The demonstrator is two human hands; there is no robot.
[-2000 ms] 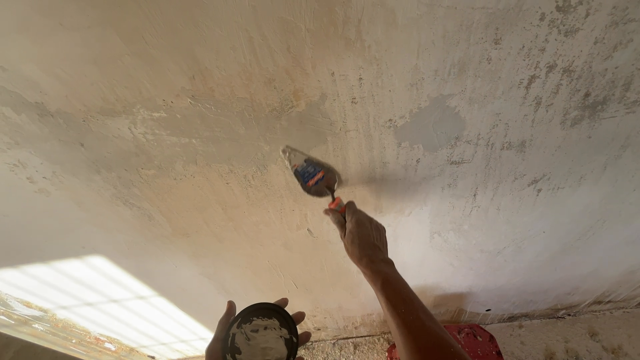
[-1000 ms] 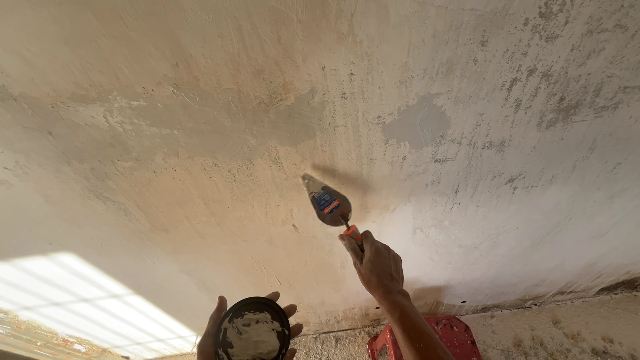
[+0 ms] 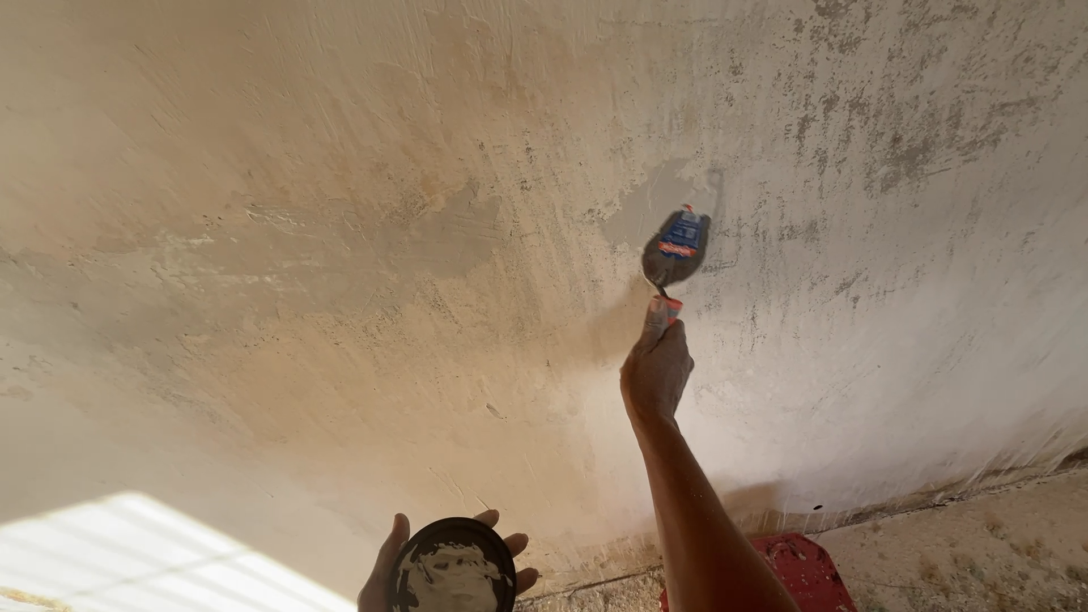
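Note:
My right hand (image 3: 657, 365) is closed around the red handle of a small pointing trowel (image 3: 676, 251), whose rounded metal blade bears a blue and red label. The blade is over the plastered wall (image 3: 357, 357), by the lower right part of a grey patch (image 3: 648, 204); whether it touches the wall I cannot tell. At the bottom, my left hand (image 3: 387, 565) holds a round black container (image 3: 508, 565) from beneath, its fingers showing around the rim. Pale, creamy filler (image 3: 450, 578) lies inside the container.
A red plastic object (image 3: 803, 569), spotted with pale marks, stands behind my right forearm at the wall's foot. The rough, stained floor (image 3: 960, 552) meets the wall at lower right. Barred sunlight (image 3: 144, 552) falls at lower left.
My right hand has carried the trowel up and to the right, from below the grey patch to its edge. The container is still in my left hand.

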